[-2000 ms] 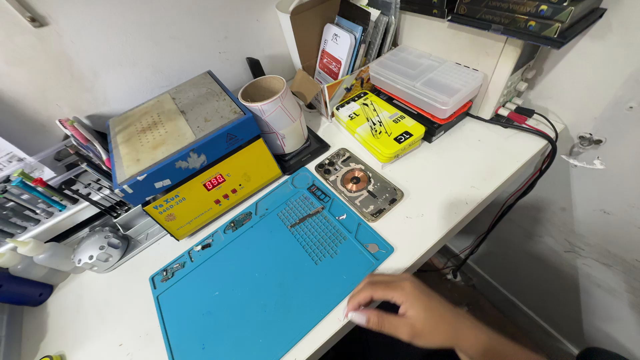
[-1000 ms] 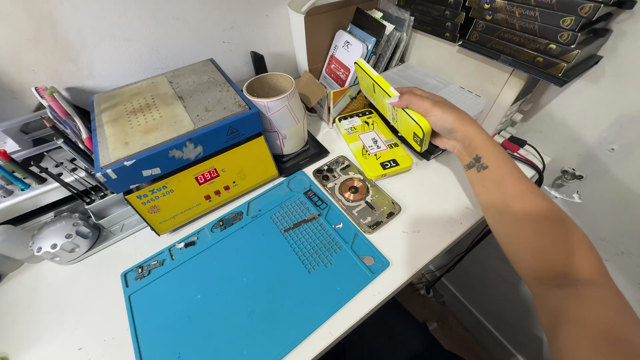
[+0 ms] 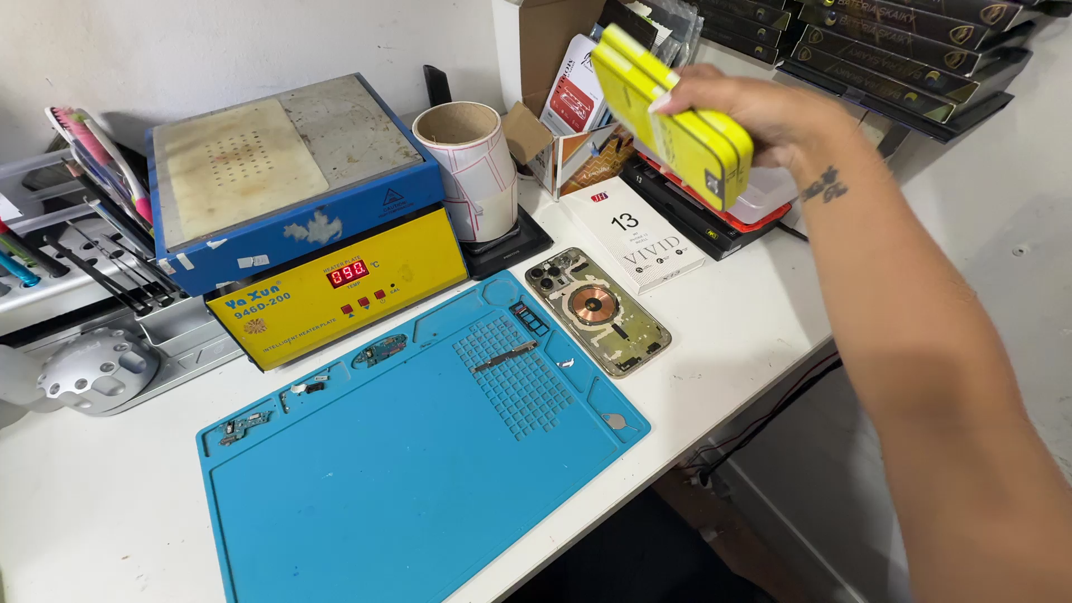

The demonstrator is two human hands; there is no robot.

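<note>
My right hand (image 3: 754, 109) grips two yellow boxes (image 3: 670, 117), stacked together and tilted, in the air above the back right of the desk. Below them a white box (image 3: 632, 239) lies flat, beside a black box (image 3: 703, 222) with a red tray on it. In front of the white box lies a phone housing (image 3: 599, 314) with a copper coil, next to the blue silicone mat (image 3: 377, 486). On the mat are a small circuit board (image 3: 381, 350), other small parts (image 3: 243, 427), a thin metal strip (image 3: 505, 356) and a SIM ejector tool (image 3: 618, 421). My left hand is out of view.
A heater plate (image 3: 335, 289) with a lit red display stands behind the mat. To its right is a cardboard tube (image 3: 469, 176) in a paper wrap. Pens and tweezers (image 3: 92, 268) fill a holder at the left. Black boxes (image 3: 896, 59) are stacked at the back right.
My right hand has gone from the desk's front edge to the boxes at the back. Both yellow boxes are now lifted; one second ago, one still lay on the desk. The white box has come into sight.
</note>
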